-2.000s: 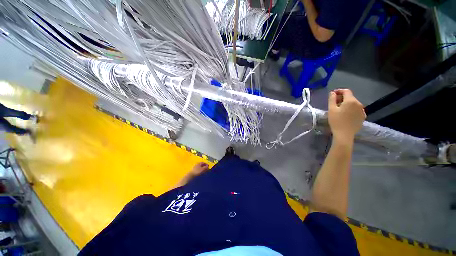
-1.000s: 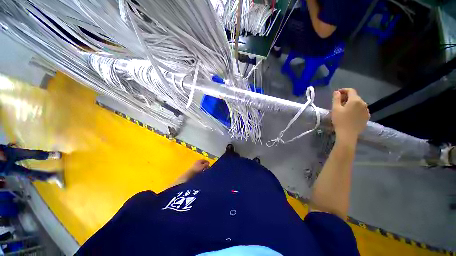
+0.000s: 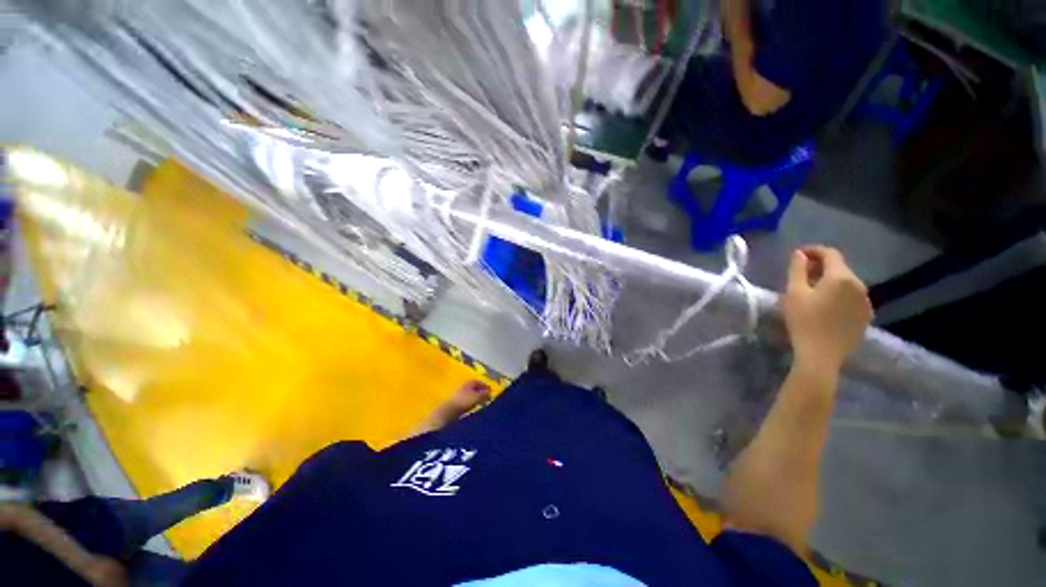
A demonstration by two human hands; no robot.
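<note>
A long silvery rail (image 3: pixel 642 259), wrapped in clear film, crosses in front of me. Thick hanks of white wires (image 3: pixel 459 126) drape over its left part. A white tie strand (image 3: pixel 735 275) is looped round the rail, its ends hanging loose. My right hand (image 3: pixel 828 300) is bare and curled at the rail, right of the tie strand; nothing shows in its fingers, and it covers part of the rail. My left hand (image 3: pixel 468 398) is low beside my torso, small and partly hidden; its fingers are unclear.
A seated person's arm (image 3: pixel 751 69) and a blue stool (image 3: pixel 746 189) are beyond the rail. Another person's leg and shoe (image 3: pixel 243 486) are at lower left on the yellow walkway (image 3: pixel 287 378). A blue object (image 3: pixel 514 266) shows behind the wire ends. A green bench is at top.
The view has shifted and blurred, so the rail and both hands appear slightly lower and further right. The walking person has come closer at lower left. My right hand keeps its place at the rail.
</note>
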